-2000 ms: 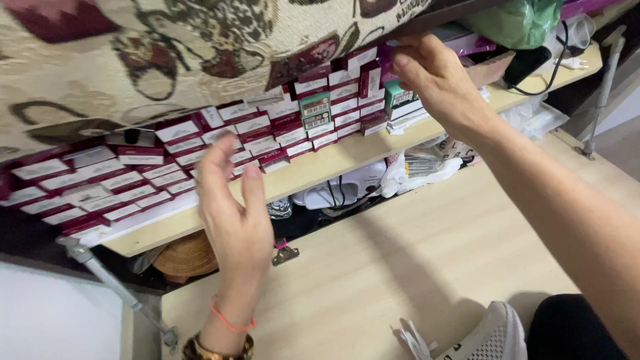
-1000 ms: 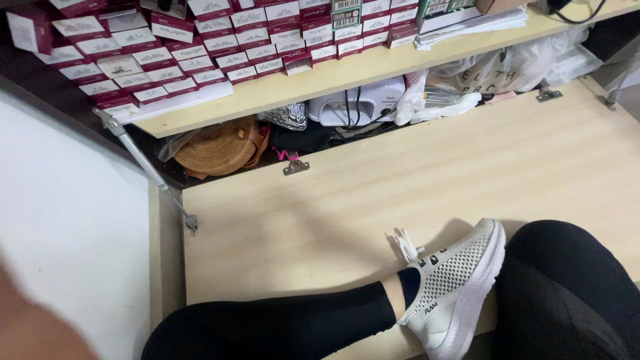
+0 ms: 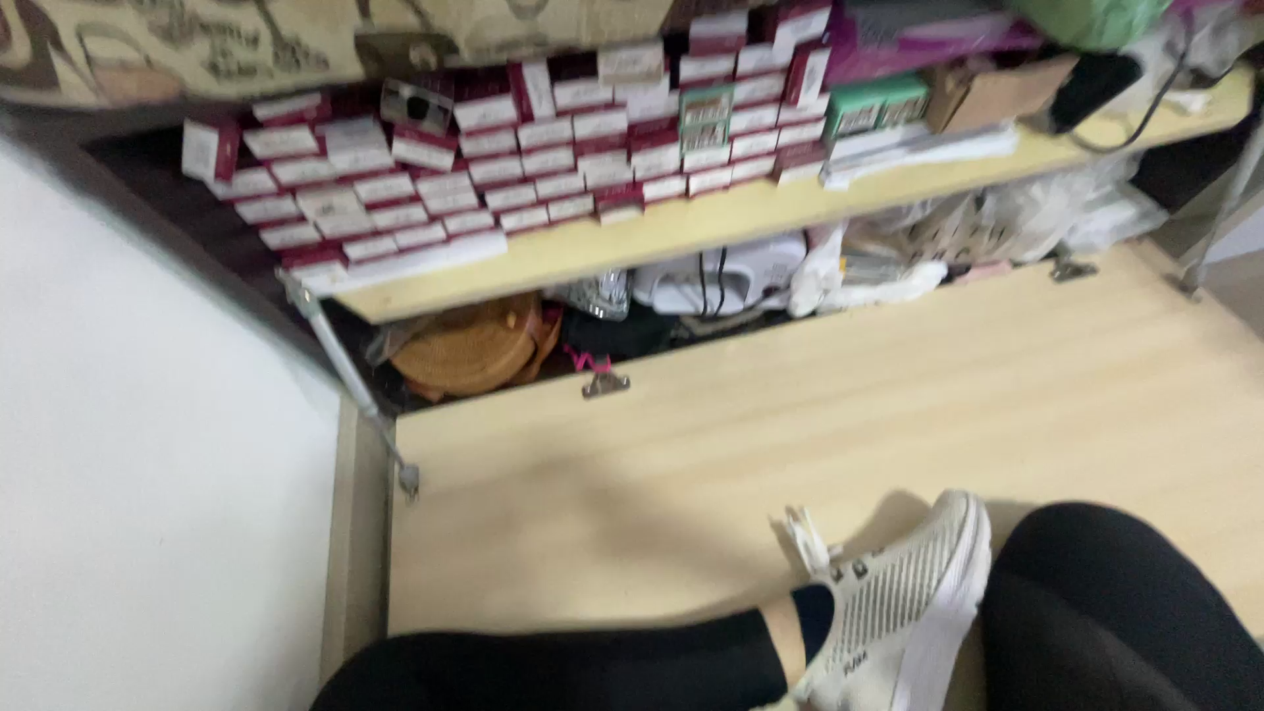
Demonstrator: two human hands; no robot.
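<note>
Neither my left hand nor my right hand shows in the head view. Small maroon and white cardboard boxes lie stacked in uneven rows on a pale wooden shelf. A few green boxes stand at the right of the stack, above white papers. One box at the far left end stands upright. A small dark-topped box rests on the upper row. Patterned fabric hangs over the top of the stack.
A fold-down wooden panel lies open, held by metal stays. Below the shelf are a round woven bag, a white appliance with a black cord and plastic bags. My shoe rests on the panel; a white wall stands left.
Both hands, at the boxes and fabric two seconds ago, have left the view. A blurred part of a hand at the lower left one second ago is gone too. The fabric shows again above the boxes.
</note>
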